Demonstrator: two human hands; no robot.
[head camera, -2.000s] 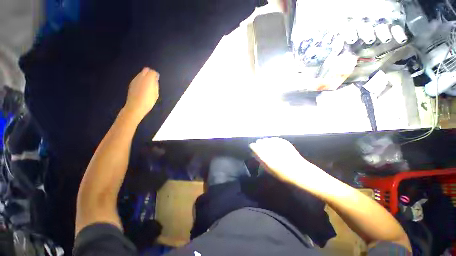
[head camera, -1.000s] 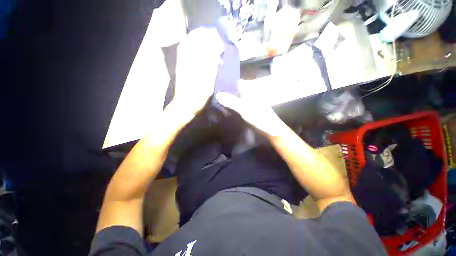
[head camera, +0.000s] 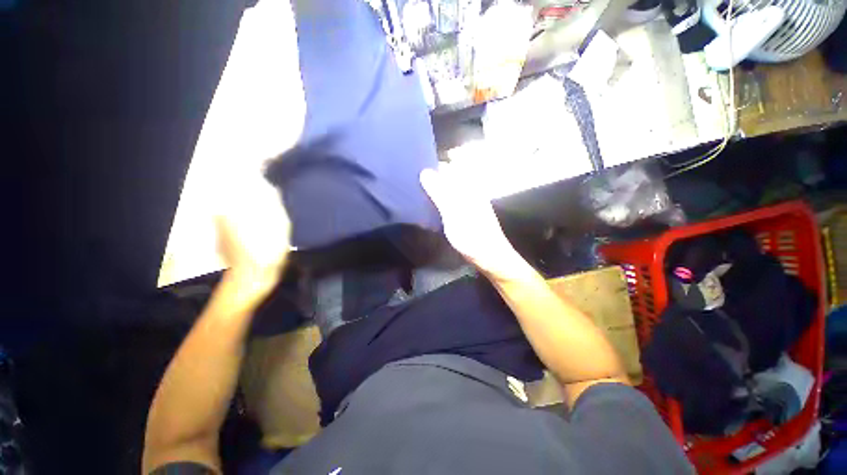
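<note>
A garment piece (head camera: 358, 121), purple-blue in the glare and darker near the lap, lies spread over the white tabletop (head camera: 218, 158) from the machine down across the front edge. My left hand (head camera: 255, 227) is blurred and glare-lit at the left side of the piece, beside a dark fold; its grip cannot be made out. My right hand (head camera: 464, 213) is at the piece's right edge, thumb on or against the cloth; glare hides its fingers. The overlock machine (head camera: 446, 46) is partly in view at the top, washed out by light.
A large black pile (head camera: 93, 139) fills the left. A dark strip (head camera: 582, 121) crosses the table right of the machine. A white fan (head camera: 789, 28) stands at upper right. A clear plastic bag (head camera: 631, 197) is below the table edge. A red basket (head camera: 813, 278) holds dark cloth at lower right.
My left hand has moved from the pile to the machine side, then back leftward and down. The garment piece now lies spread between my hands. My right hand has risen to its edge. The view has shifted right.
</note>
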